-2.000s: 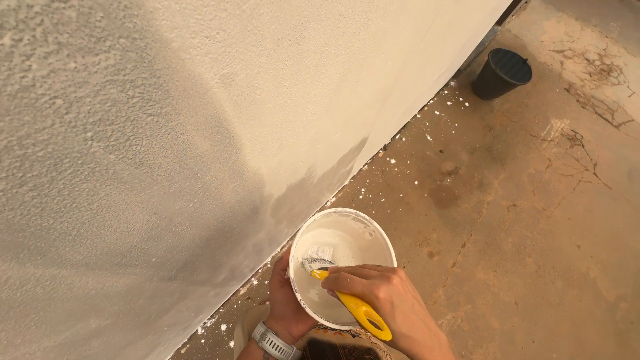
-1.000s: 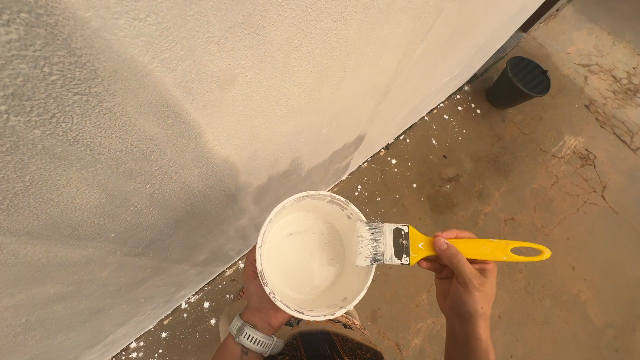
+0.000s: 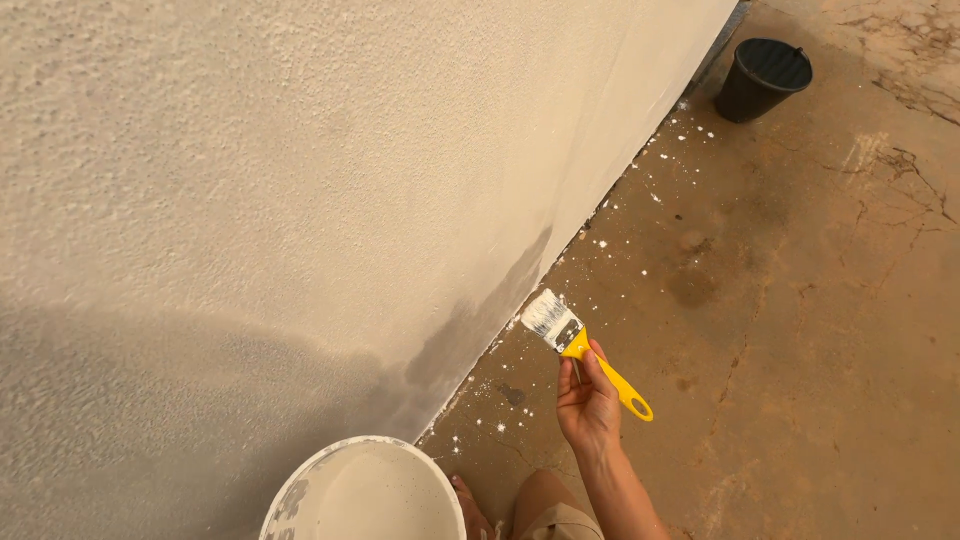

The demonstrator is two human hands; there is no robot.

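Note:
My right hand (image 3: pixel 589 397) grips a flat paintbrush (image 3: pixel 611 379) by its yellow plastic handle. White paint coats the bristles, which point up and left toward the foot of the textured wall (image 3: pixel 360 172); whether they touch it I cannot tell. At the bottom of the view, left of the brush, is a white bucket (image 3: pixel 382 495) of off-white paint with smears inside its rim. My left hand is out of sight. Low on the wall lies a darker grey patch (image 3: pixel 480 330), beside the pale painted surface.
A black bucket (image 3: pixel 761 79) stands on the brown concrete floor (image 3: pixel 810 337) near the wall's far end. White paint spatters dot the floor along the wall's base. My bent leg (image 3: pixel 544 495) and a foot are at the bottom edge.
My right hand has taken the brush from over the paint bucket to the foot of the wall. The bucket sits lower in view, and my left hand has left the picture.

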